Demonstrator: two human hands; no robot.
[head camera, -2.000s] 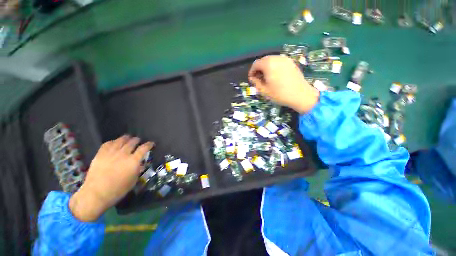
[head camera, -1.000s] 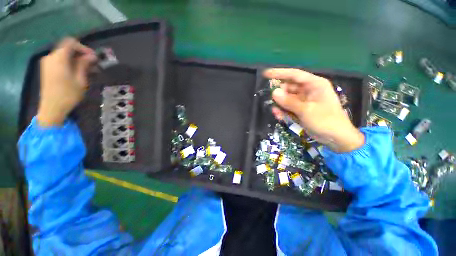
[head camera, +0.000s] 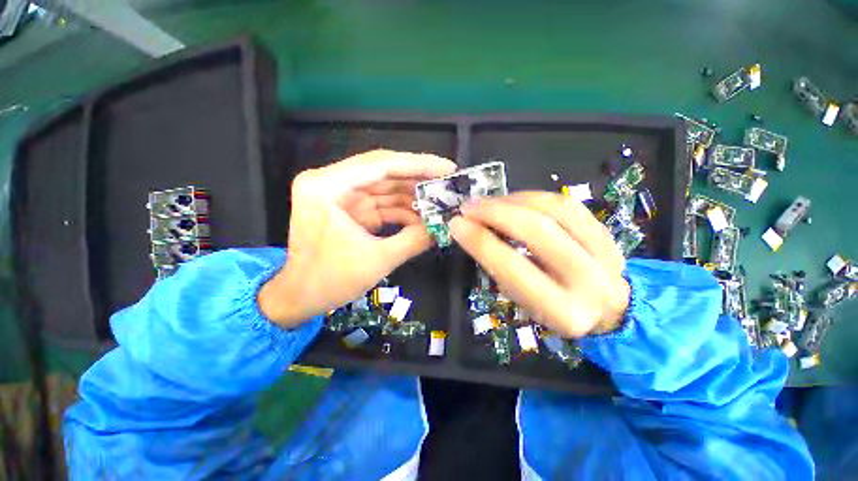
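A silver-grey housing (head camera: 482, 180) with dark openings is held tilted above the divider of the black parts tray. My left hand (head camera: 353, 221) grips it by its left end between thumb and fingers. My right hand (head camera: 541, 254) is at the housing's lower edge, its fingertips on a small green circuit board (head camera: 438, 232) that hangs below the housing's left half. How far the board sits in the housing is hidden by the right fingers.
The left black tray (head camera: 254, 141) holds a row of housings (head camera: 173, 225), partly behind my left sleeve. Loose boards with white tabs (head camera: 400, 308) lie in both compartments of the front tray (head camera: 376, 120). Fitted units (head camera: 736, 158) are spread on the green mat (head camera: 602, 66) at the right.
My left hand has come from the left tray to the middle with a housing. My right hand has moved left and down to meet it, bringing the board to the housing.
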